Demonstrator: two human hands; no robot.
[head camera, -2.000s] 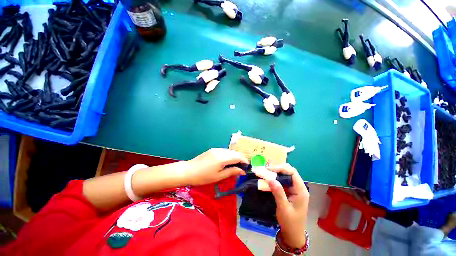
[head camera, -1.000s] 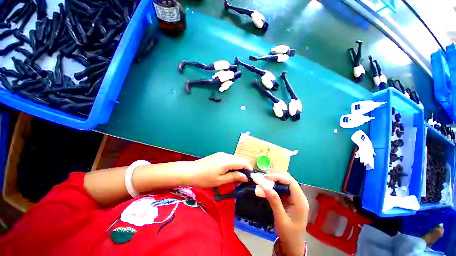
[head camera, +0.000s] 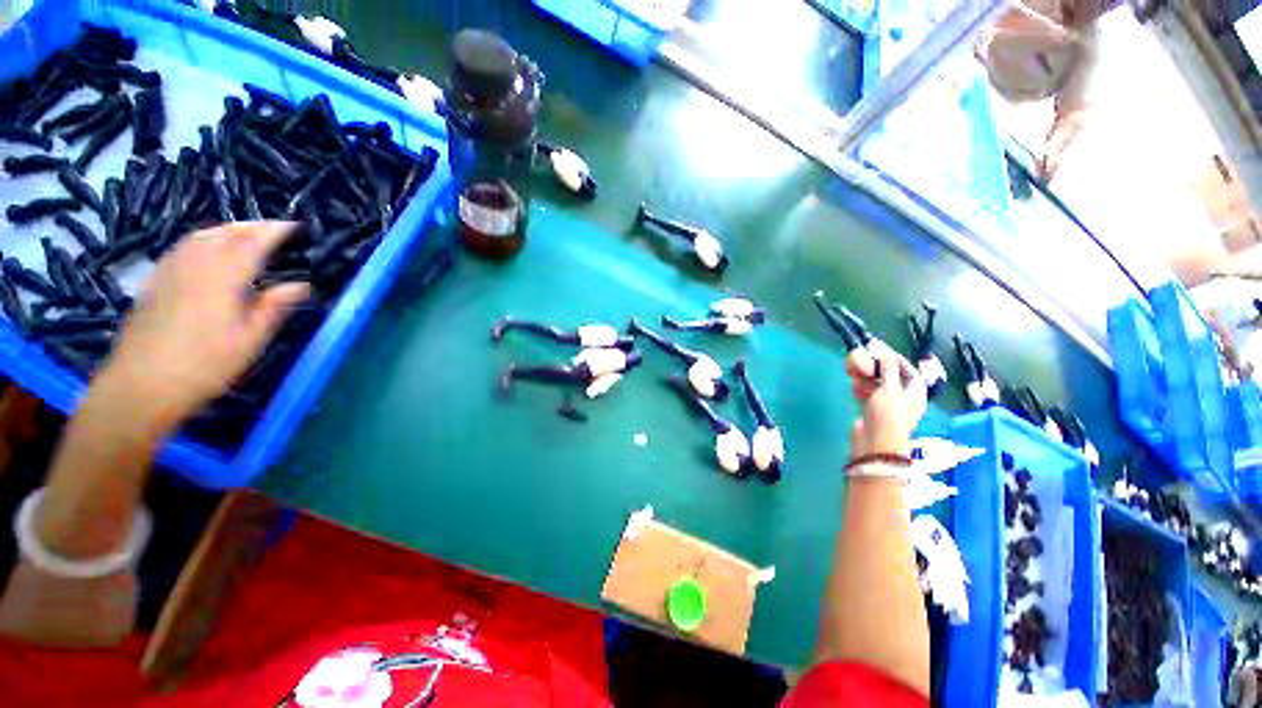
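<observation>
My left hand (head camera: 201, 325) is blurred over the big blue parts bin (head camera: 367, 332), fingers apart above the heaped black leg pieces (head camera: 201, 180); I cannot tell whether it touches one. My right hand (head camera: 887, 392) is at the right of the bench, fingertips closed on a part-assembled figure (head camera: 861, 349) with black legs pointing up and left. Several part-assembled figures (head camera: 699, 371) lie in the middle of the green bench (head camera: 554, 477). The green glue cap (head camera: 687, 604) sits on the cardboard pad (head camera: 639, 570) at the near edge.
A brown, dark-capped bottle (head camera: 493, 215) stands beside the left bin. White squeeze bottles (head camera: 941, 463) lie by the right blue bin (head camera: 980, 553). More figures (head camera: 976, 371) lie along the bench's far side. Another person's arm (head camera: 1070, 111) shows across the line. A small dark part (head camera: 572, 412) lies near the figures.
My hands have parted from above the lap. My left hand has moved over the left bin, my right hand out to the right with the figure. The camera view has shifted.
</observation>
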